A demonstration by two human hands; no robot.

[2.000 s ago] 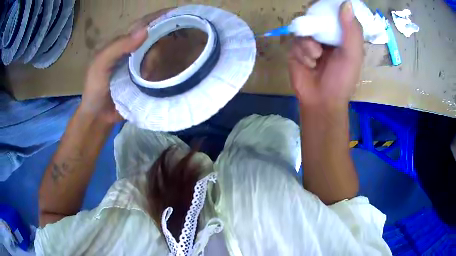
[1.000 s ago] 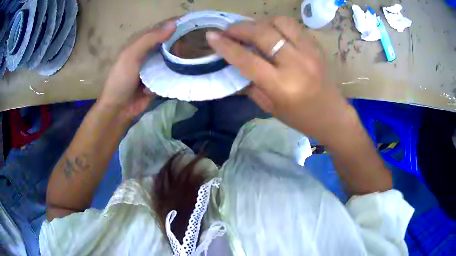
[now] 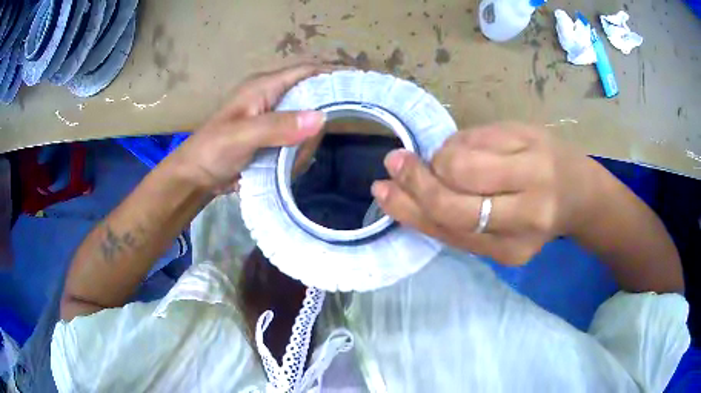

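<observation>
A pale grey-white brimmed ring [image 3: 338, 265] is held above the lap at the table edge, its pleated brim facing up towards me. A thin dark band shows around its white collar [image 3: 290, 201]. My left hand [image 3: 250, 130] grips the ring's upper left, thumb on the brim at the collar, fingers partly hidden behind. My right hand [image 3: 484, 192] holds the ring's right side, fingertips at the inner rim; it wears a ring on one finger. The white glue bottle [image 3: 505, 19] with a blue tip lies on the table at the upper right.
Stacked grey rings [image 3: 96, 50] lean at the table's upper left. A light-blue stick [image 3: 603, 65] and crumpled white scraps [image 3: 575, 38] lie at the upper right. The stained tan table [image 3: 369, 34] ends just beyond my hands. A red stool [image 3: 54, 180] is below its left edge.
The glue bottle has left my right hand and lies on the table. My right hand now holds the ring. The ring has moved down over the lap and turned more face-on.
</observation>
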